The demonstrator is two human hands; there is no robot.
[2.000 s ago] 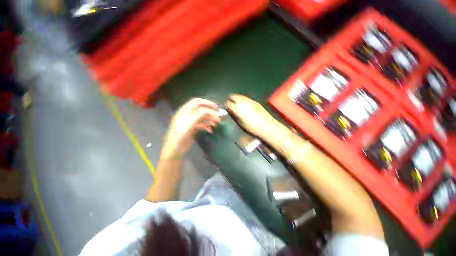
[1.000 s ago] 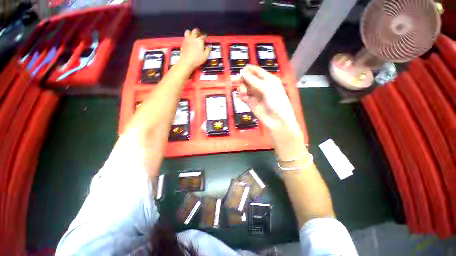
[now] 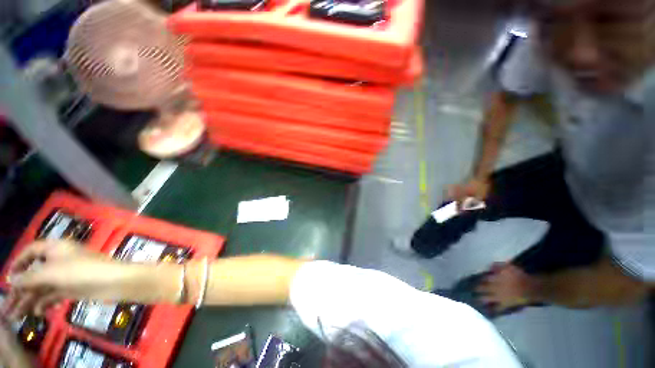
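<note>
The red-orange foam tray (image 3: 161, 316) lies at the lower left, cut off by the picture's edge. Its pockets hold black handset units with white printed faces and gold discs, such as the handset unit (image 3: 108, 316). My right hand (image 3: 47, 277) is over the tray's left part, blurred, with fingers bent; whether it holds anything cannot be told. Two bracelets circle that wrist. A blurred bit of my left hand (image 3: 10, 353) shows at the left edge, mostly cut off. Its fingers are not clear.
Stacked red foam trays (image 3: 294, 93) stand at the mat's far end beside a pink fan (image 3: 126, 61) and metal post (image 3: 68, 136). A white paper strip (image 3: 263, 209) and dark flat pieces (image 3: 233, 351) lie on the green mat. A person (image 3: 603, 151) is at right, holding a small object.
The view has swung right, bringing the person and the right-hand tray stack in. The tray now shows at lower left. My left hand is almost out of the picture.
</note>
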